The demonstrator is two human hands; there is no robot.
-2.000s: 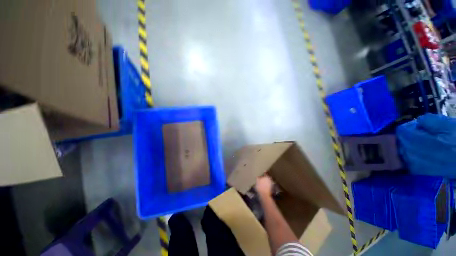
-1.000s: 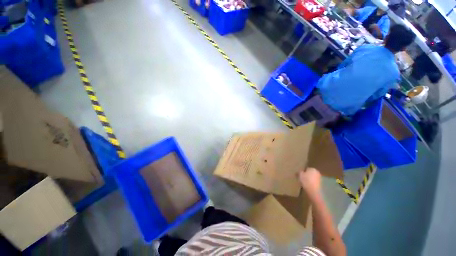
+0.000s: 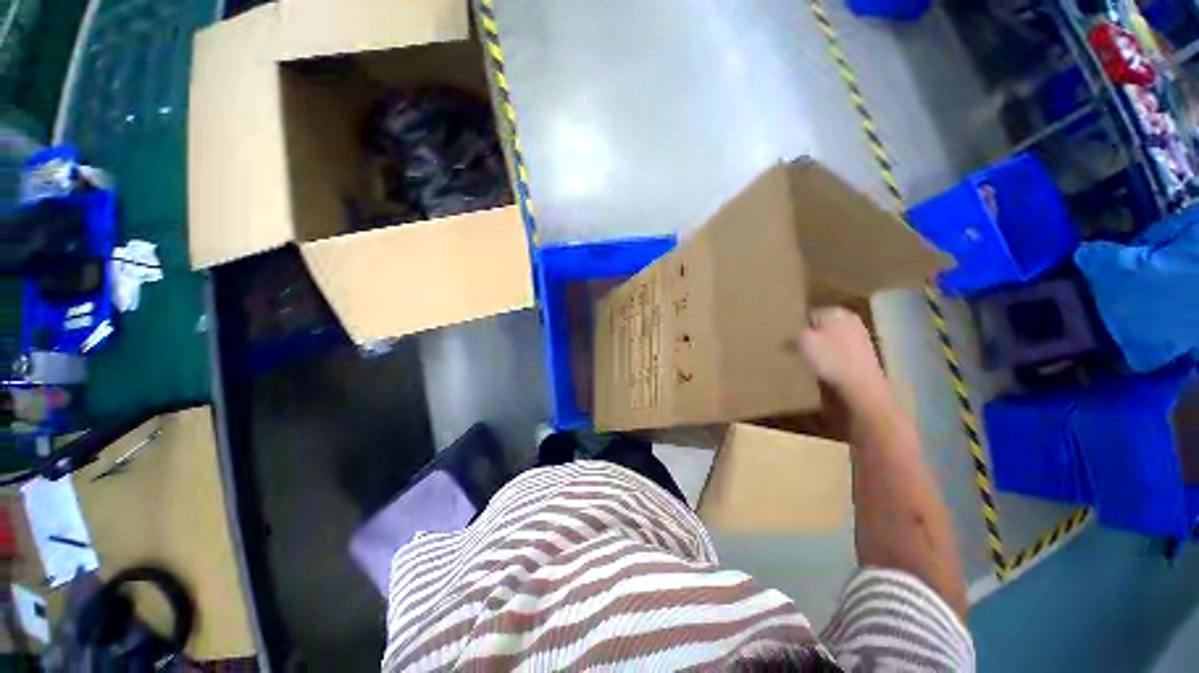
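A brown cardboard carton [image 3: 717,329] with open flaps is in front of me, tilted and partly covering a blue crate [image 3: 609,250]. My right hand [image 3: 842,348] grips the carton's edge near its open side; the fingertips are partly hidden. The inside of this carton is mostly hidden. My left hand is not in view. Another open carton [image 3: 243,171], at the upper left, holds dark, shiny crumpled bags [image 3: 441,151].
A green bench [image 3: 145,302] on the left bears brown cardboard [image 3: 204,513], white paper [image 3: 55,526] and black headphones [image 3: 138,585]. A purple stool [image 3: 408,519] stands below. Blue crates [image 3: 993,224] and part of a person in blue [image 3: 1144,296] are at the right.
The view has swung towards the bench. The carton has been lifted and moved left over the blue crate. My right hand, earlier inside the carton, now grips its edge.
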